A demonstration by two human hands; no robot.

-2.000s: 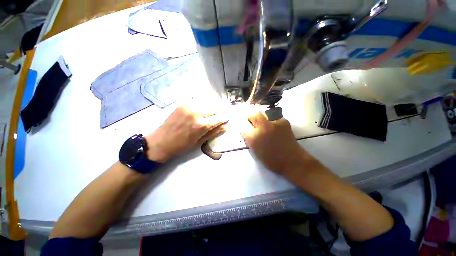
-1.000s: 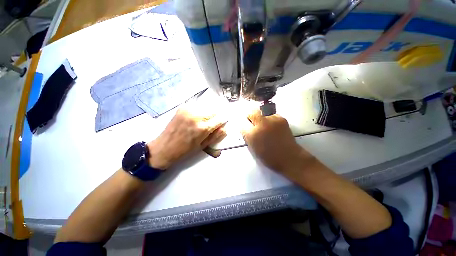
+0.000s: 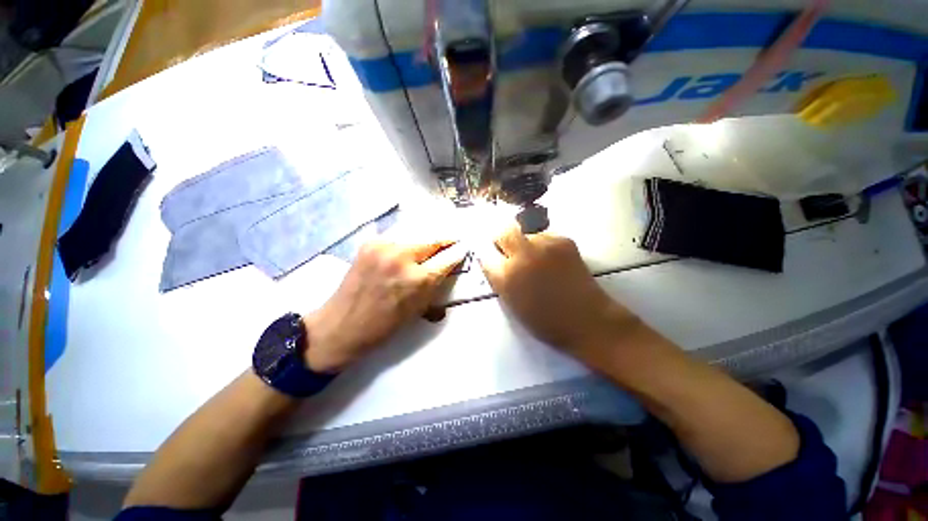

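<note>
The sewing machine head (image 3: pixel 672 71) stands over the work, its needle area washed out by bright light. My left hand (image 3: pixel 382 290), with a dark watch on the wrist, lies flat just left of the needle, fingertips at the glare. My right hand (image 3: pixel 539 275) is just right of and below the needle, fingers curled at the glare. The workpiece between my fingertips is mostly lost in glare; only a small dark edge (image 3: pixel 467 264) shows. Pale grey-blue panels (image 3: pixel 219 209) overlap on the table left of the head. Whether either hand grips the workpiece cannot be told.
A bundle of dark cut pieces (image 3: pixel 715 226) lies right on the machine bed. A curved dark panel (image 3: pixel 105 212) lies at far left over the blue patch (image 3: pixel 59 305). A pale outlined piece (image 3: pixel 297 59) lies at the back. A small brown item (image 3: pixel 435 314) shows beside my left hand.
The overlapping pale panels have shifted left and toward me, and another pale edge shows beneath them. The machine head appears further left as the view shifts. My hands stay near the needle.
</note>
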